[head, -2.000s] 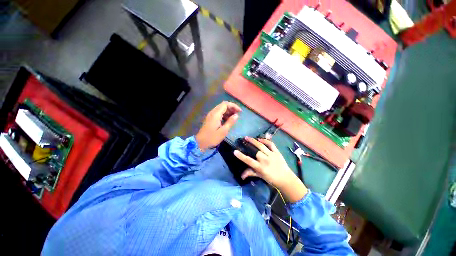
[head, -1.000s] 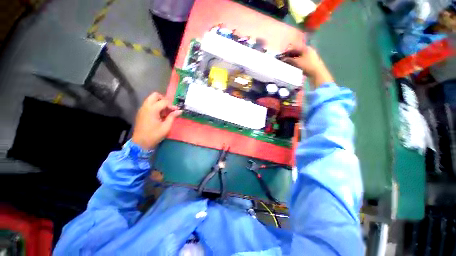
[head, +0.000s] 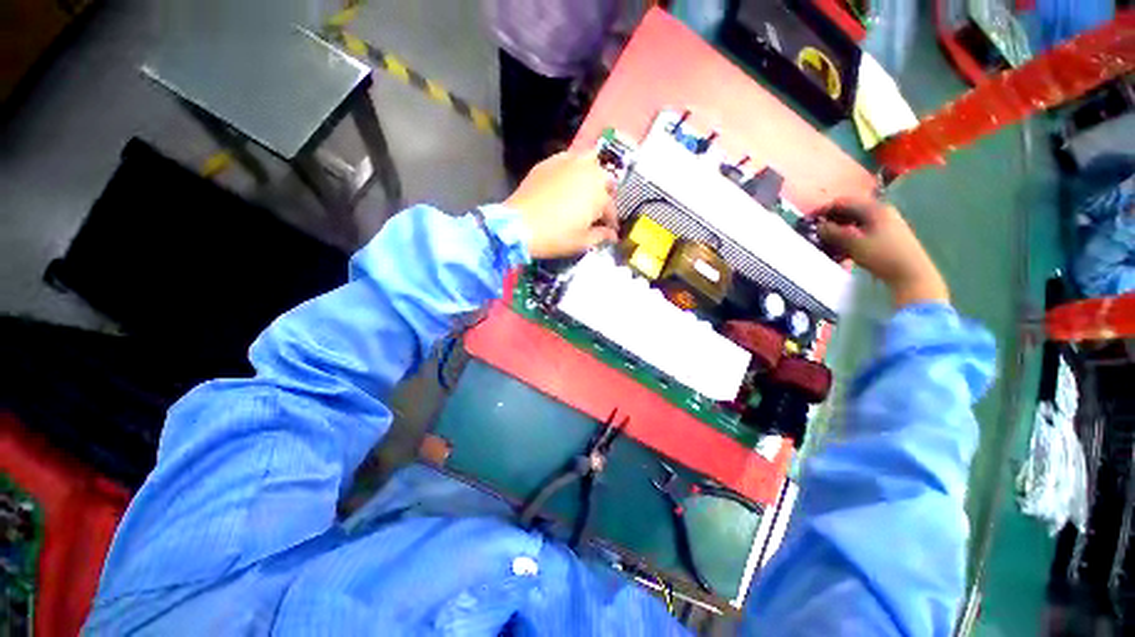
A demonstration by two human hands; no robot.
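The populated circuit board point(head: 635, 355) lies over the red-orange foam pad point(head: 622, 411), heat sinks up. It carries two long white-silver heat sinks point(head: 653, 330), a yellow-wrapped transformer point(head: 650, 245) and dark red coils point(head: 797, 376). My left hand point(head: 566, 205) grips the board's far left end, with its fingertips partly hidden. My right hand point(head: 878, 243) grips the board's far right corner, by the end of the upper heat sink. Long-nose pliers point(head: 585, 473) and side cutters point(head: 682, 504) lie on the green bench top, on my side of the pad.
A black tray with a yellow tape roll point(head: 819, 72) is beyond the pad. A green belt point(head: 952, 237) runs on the right, crossed by a red bar point(head: 1021, 93). A person's torso point(head: 554, 31) is at the top. A metal stool point(head: 261, 93) stands at left.
My hands went from above the bench edge to the board's ends. My left hand then moved from the near left corner to the far left one. The view has shifted and turned.
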